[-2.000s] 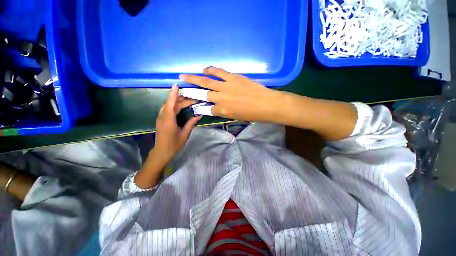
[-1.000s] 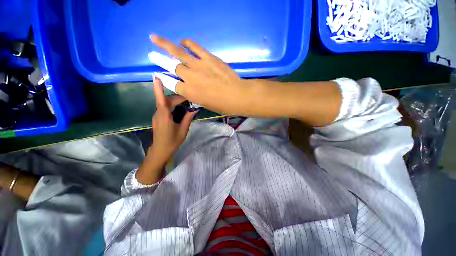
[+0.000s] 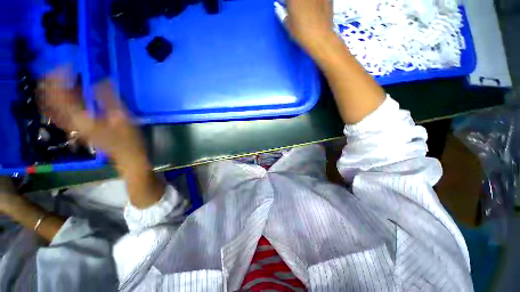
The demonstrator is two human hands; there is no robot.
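Note:
My left hand (image 3: 85,111) is blurred, over the near right side of the blue bin of black parts (image 3: 94,57). Its fingers look spread and I see no part in them. My right hand (image 3: 308,20) is at the top edge of the picture, between the middle blue tray (image 3: 228,117) and the blue tray of white clips (image 3: 445,73). It is partly cut off. A white finger cot shows at its left side. Whether it holds anything is hidden. A black plastic housing (image 3: 159,49) lies in the middle tray.
More black parts (image 3: 131,17) lie at the far left of the middle tray. White clips (image 3: 405,37) are heaped in the right tray. Another person's forearm (image 3: 34,219) is at lower left. Clear plastic bags (image 3: 484,148) and a cardboard box (image 3: 459,182) are at right.
My hands have parted from the black piece they worked on together. The left has moved left to the bin, the right up and right to the white tray. The view has shifted, showing more black parts.

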